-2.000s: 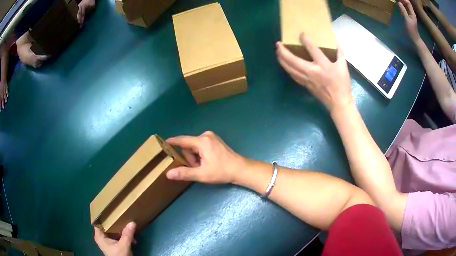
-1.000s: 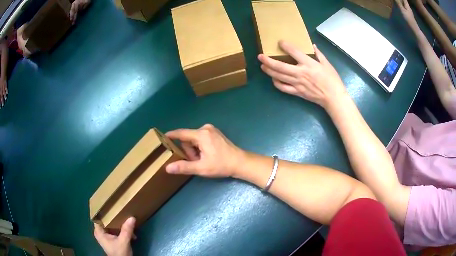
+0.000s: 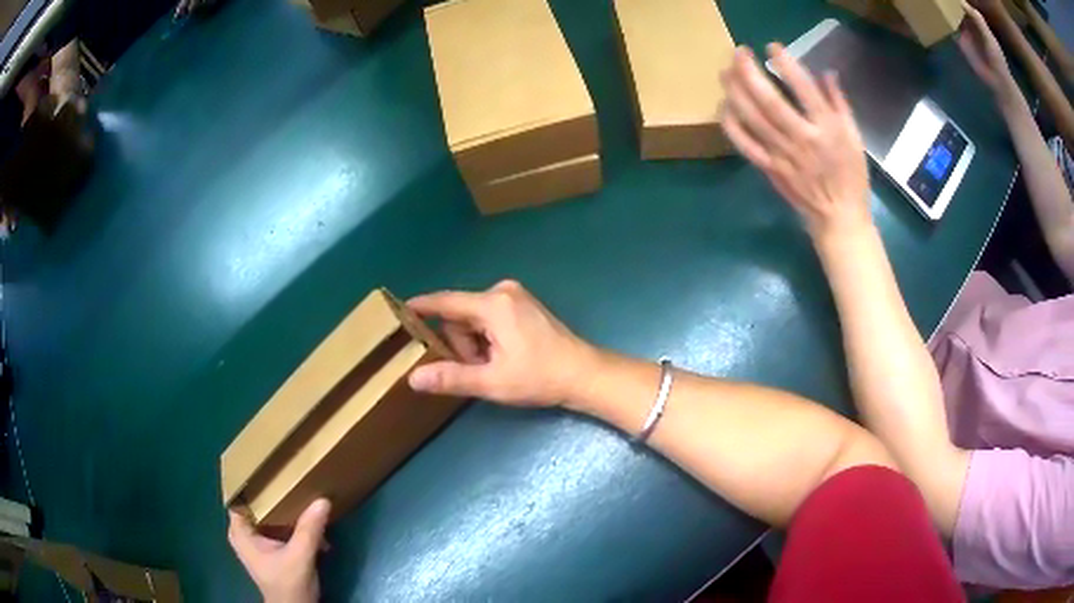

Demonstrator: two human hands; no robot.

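Observation:
A brown mailer box [image 3: 365, 442] stands on its side, tilted, on the glossy green surface [image 3: 495, 495]. Its lid is almost shut, with a narrow dark gap along the edge. My left hand [image 3: 283, 554] holds the box's near lower-left corner with thumb and fingers; it is partly cut off by the bottom edge. My right hand [image 3: 489, 348], with a silver bracelet at the wrist, grips the box's far upper-right end, fingers at a small side flap. The box's contents are hidden.
Ahead is a stack of two closed boxes [image 3: 518, 100], beside another closed box [image 3: 674, 77]. A neighbour's hand [image 3: 807, 141] is raised by the white scale [image 3: 930, 159]. Another person's hand is at the far right near a box [image 3: 925, 18]. Cardboard [image 3: 94, 571] lies at lower left.
The neighbour set a box down beside the stack and let go of it, the hand moving right to the scale. My hands keep the same hold. The view has shifted slightly.

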